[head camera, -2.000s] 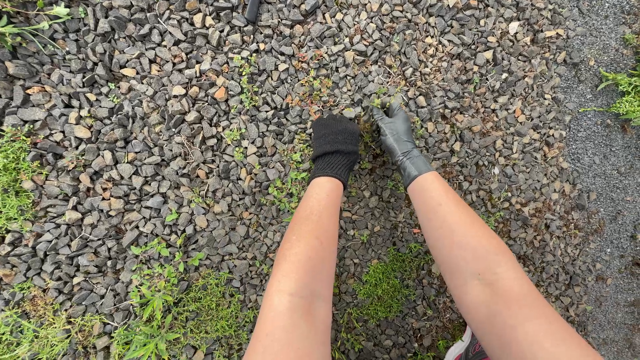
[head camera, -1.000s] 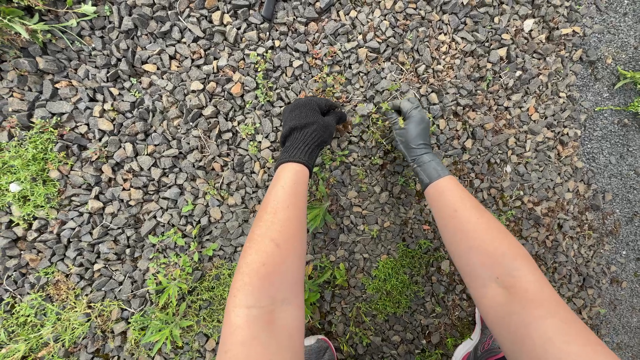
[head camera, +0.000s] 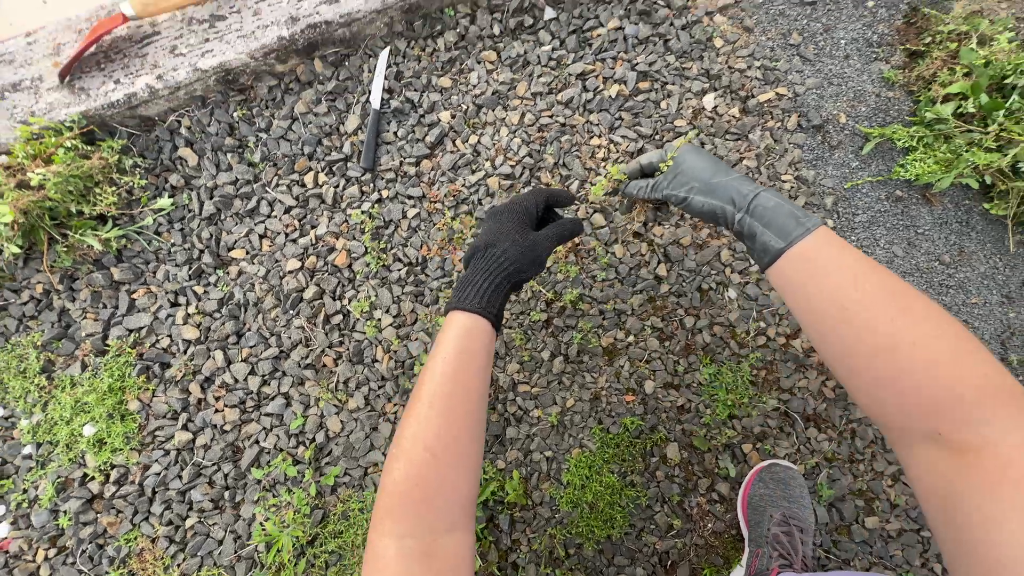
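My left hand (head camera: 520,248), in a black knit glove, is over the gravel (head camera: 264,344) with thumb and fingers apart and nothing seen between them. To its right, my right hand (head camera: 692,188) wears a grey rubber-like glove and pinches small green weeds (head camera: 610,182) at its fingertips, with thin stems hanging down. A knife (head camera: 374,108) with a black handle lies on the stones, up and left of my left hand. Low weeds (head camera: 604,484) grow in the gravel nearer to my body.
A concrete curb (head camera: 200,52) crosses the top left, bearing a tool with a red blade (head camera: 92,44) and wooden handle. Heaps of weeds lie at the left (head camera: 68,188) and upper right (head camera: 972,112). A grey shoe (head camera: 776,512) is at the bottom right.
My left hand has opened from a closed shape. The right has lifted weeds between its fingertips. The view has shifted, bringing the curb, the knife's blade and the weed heaps into sight.
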